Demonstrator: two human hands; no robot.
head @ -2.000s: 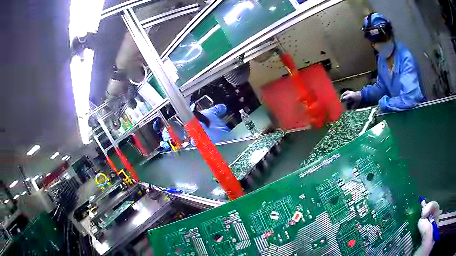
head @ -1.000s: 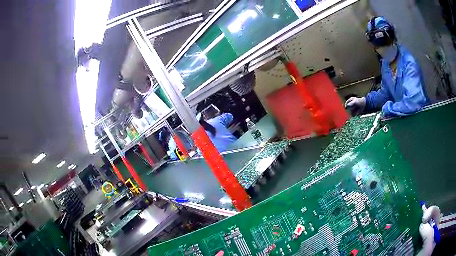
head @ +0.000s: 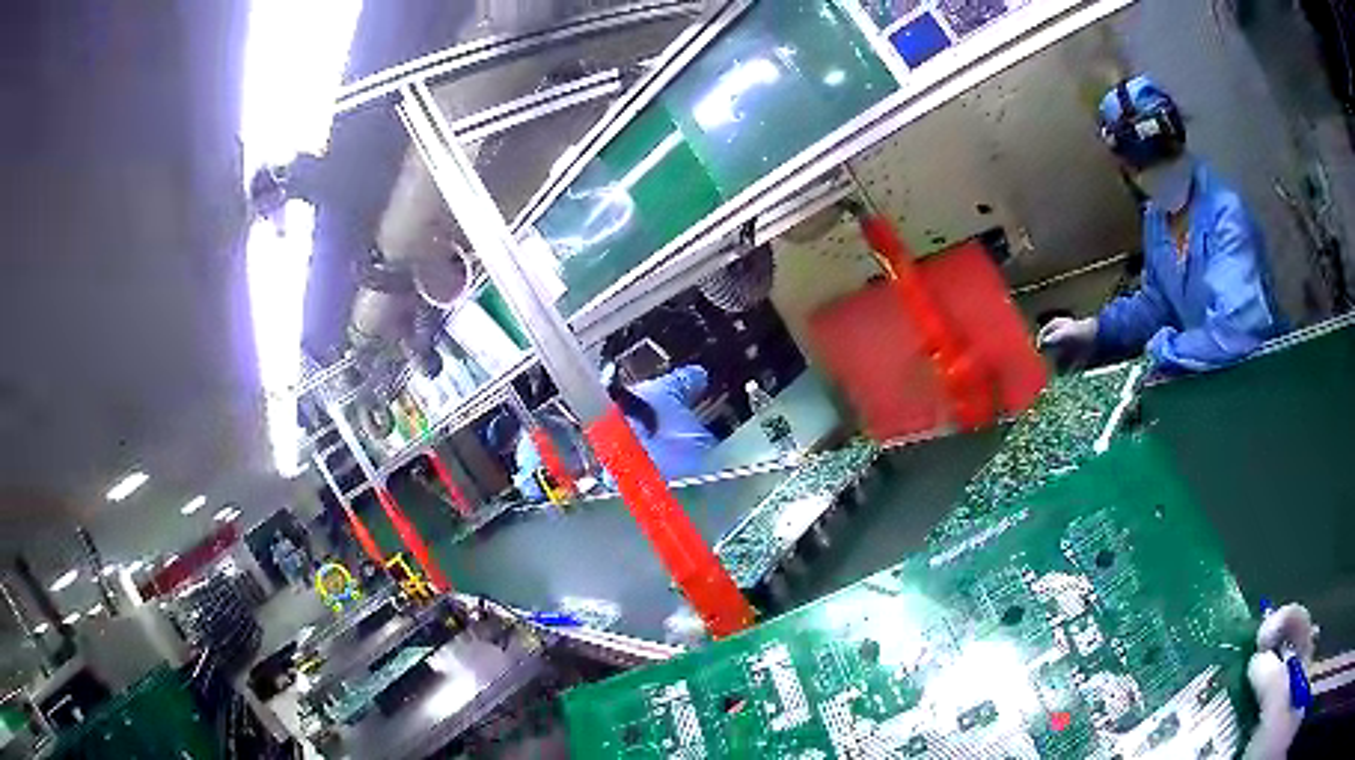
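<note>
A large green circuit board (head: 892, 653) is held up in front of me at the bottom right, solder side showing, with pale traces and a few tiny red spots. A bright glare lies on its middle. My right hand (head: 1278, 680), in a white glove, grips its right edge at the frame's right border. A slim blue marker pen (head: 1297, 683) is held in the same hand. The board's lower edge is cut off by the frame. My left hand is not in view.
A dark green conveyor (head: 1248, 446) runs behind the board, bearing two boards (head: 803, 512) (head: 1040, 446). A red-wrapped post (head: 669, 520) stands nearby, with a red panel (head: 929, 349) opposite. A blue-coated person (head: 1204, 275) stands across the belt; another person (head: 661, 423) is farther left.
The view has shifted, so the surroundings sit lower and farther right. The held board's left end has moved right and down, and its glare is brighter. The right hand still grips its edge.
</note>
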